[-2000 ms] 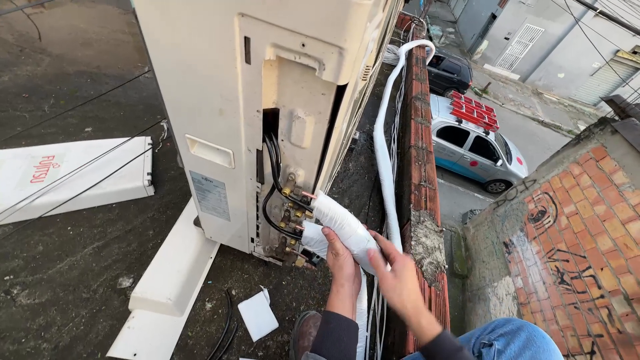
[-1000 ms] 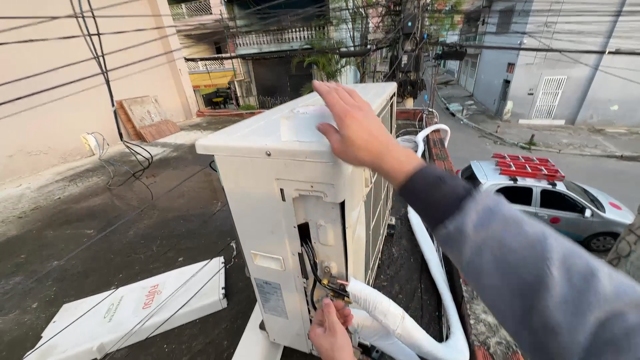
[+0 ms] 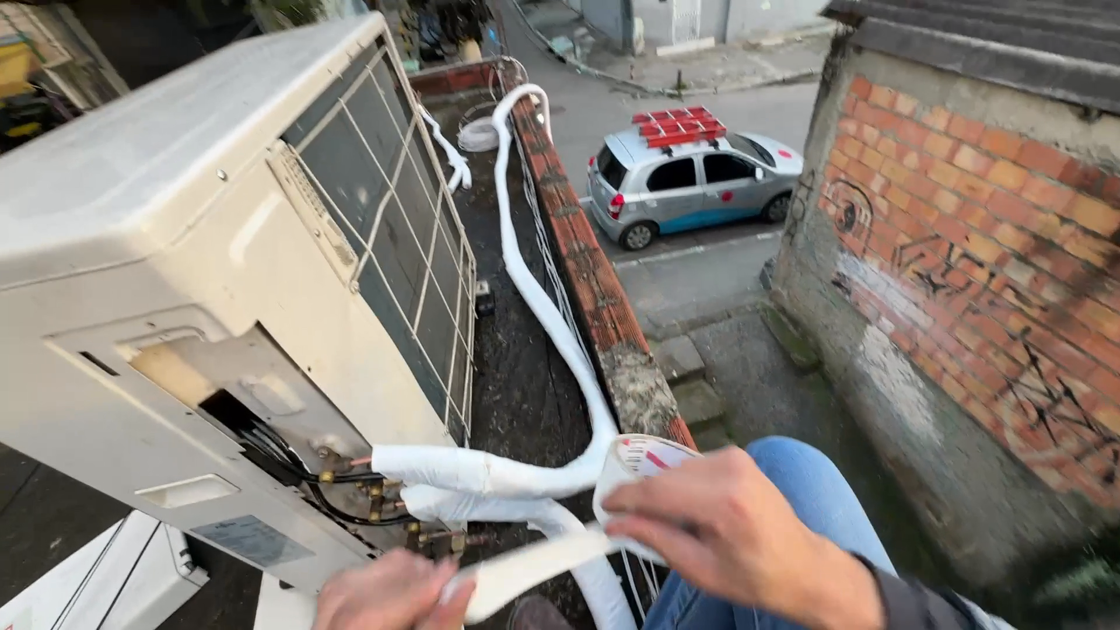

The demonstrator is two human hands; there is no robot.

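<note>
My right hand (image 3: 726,525) grips a roll of white wrapping tape (image 3: 612,490), and a strip of it stretches across to my left hand (image 3: 394,591), which pinches its free end; both hands are blurred. Just above the strip, two white-wrapped pipes (image 3: 516,477) run to the brass valves (image 3: 376,499) of an air-conditioner outdoor unit (image 3: 367,350). Bare copper shows at the upper pipe's end. Black cables (image 3: 271,446) come out of the unit's uncovered side opening. The upper wrapped line curves away along the brick parapet.
A low brick parapet (image 3: 604,297) edges the roof at my right, with a drop beyond it. Thin cables lie along its inner side. A removed white cover panel (image 3: 114,577) lies at lower left. On the street below stands a car (image 3: 691,175) with a red ladder (image 3: 678,127).
My right hand, on top of the unit in the middle frame, now holds the tape roll. My left hand has left the valves and holds the strip's end. The view has swung right.
</note>
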